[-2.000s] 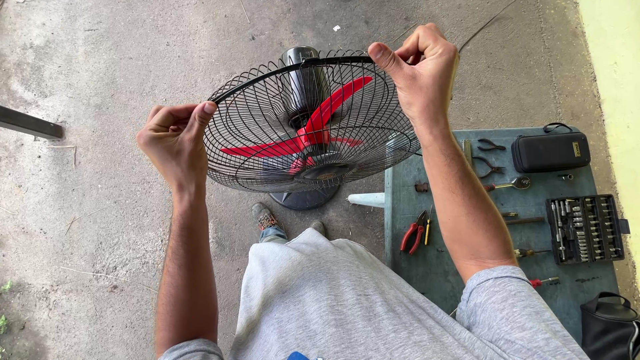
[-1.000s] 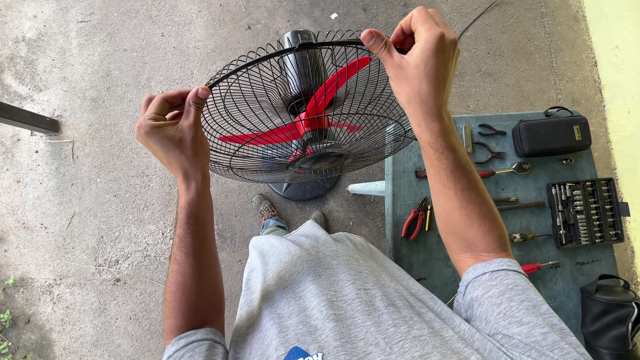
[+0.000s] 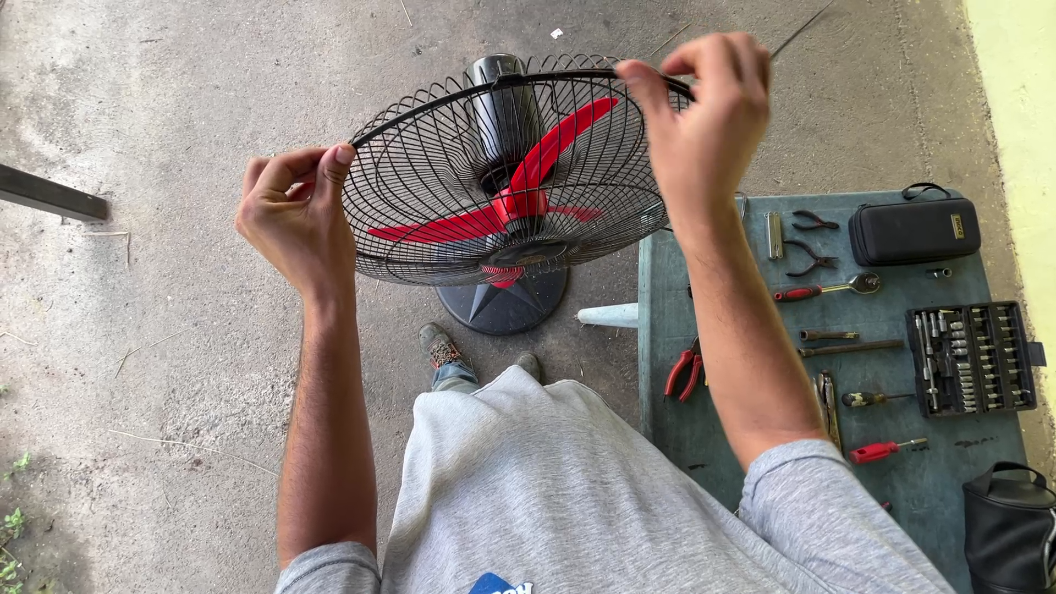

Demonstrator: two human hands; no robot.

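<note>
A pedestal fan stands before me, its black wire guard [image 3: 429, 206] around red blades [image 3: 561, 144]. Behind the guard is the dark motor housing [image 3: 503, 107], and the round black base [image 3: 505, 301] rests on the floor. My left hand [image 3: 301, 206] pinches the black rim band [image 3: 421, 111] at the guard's left side between thumb and fingers. At the upper right, my right hand [image 3: 709, 115] is on the same rim, thumb and fingers around it, slightly blurred. What lies under its fingers is hidden.
A blue-green table [image 3: 874, 495] at the right bears red-handled pliers [image 3: 683, 371], a ratchet [image 3: 862, 284], a socket set [image 3: 973, 359], a red screwdriver [image 3: 874, 451], a black zip case [image 3: 914, 229] and a black bag [image 3: 1011, 528]. A metal bar [image 3: 54, 192] juts in at the left.
My right hand's fingers have shifted a little at the rim. My left hand keeps its pinch on the guard's left side.
</note>
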